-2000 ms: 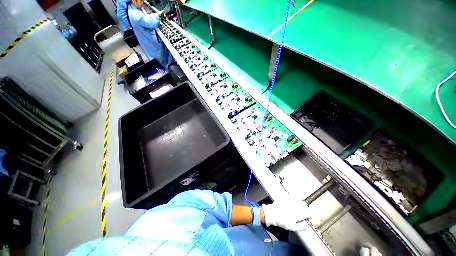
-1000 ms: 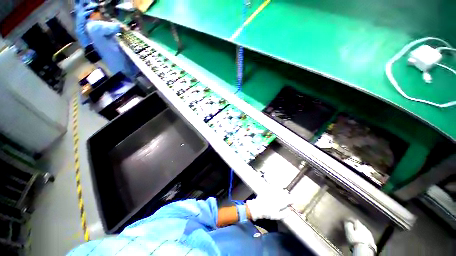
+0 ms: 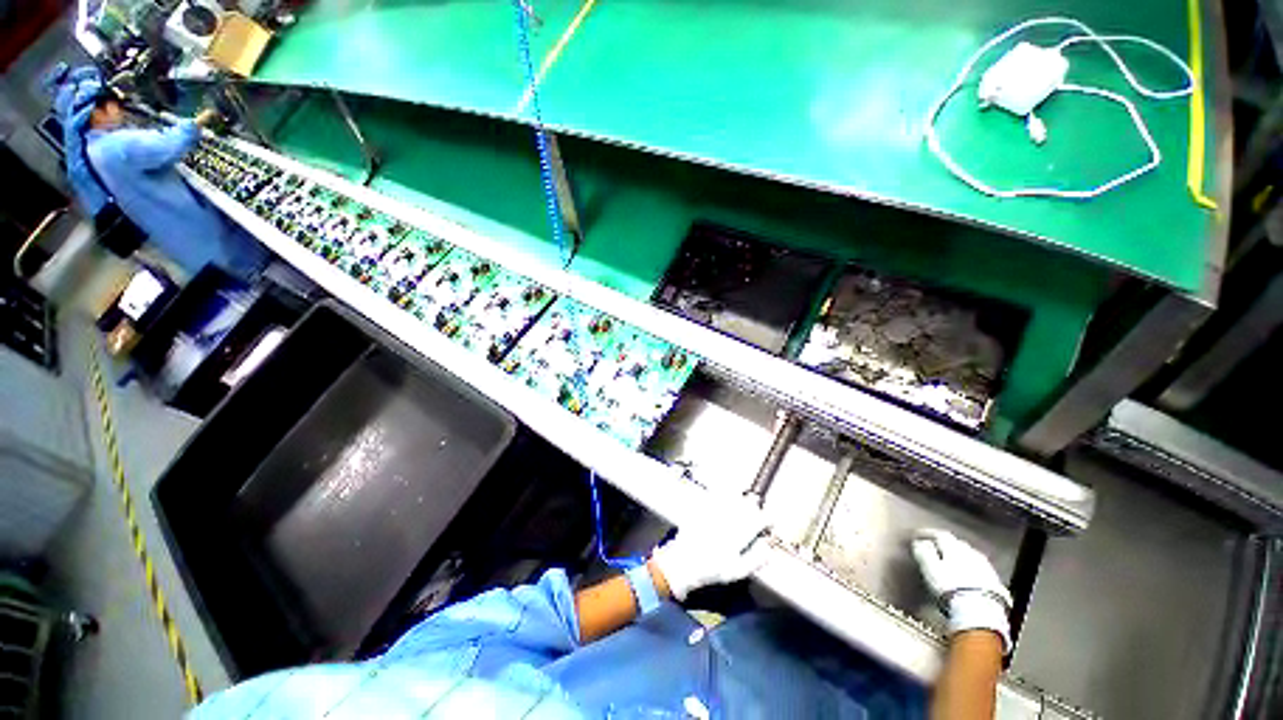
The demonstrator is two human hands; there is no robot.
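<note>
Green circuit boards [image 3: 598, 369] lie in a row between the conveyor rails [image 3: 872, 405], running to the upper left. My left hand [image 3: 715, 549], in a white glove with a blue wrist strap, rests on the near rail, right of the nearest board. I see nothing in it, but its fingers are too washed out to tell their pose. My right hand [image 3: 957, 574], also in a white glove, is over the metal plate between the rails, with its fingers apart and nothing in it.
A deep black tote [image 3: 352, 457] stands left of the line. A tray of grey pieces [image 3: 915, 345] and a darker tray [image 3: 743, 286] sit under the green shelf [image 3: 788, 106]. A white adapter [image 3: 1024, 78] lies on the shelf. A person in blue [image 3: 155, 190] stands at the far left.
The view has turned to the right. My right hand has come fully into view over the plate. My left hand stays on the near rail. More of the green shelf and right-hand conveyor shows.
</note>
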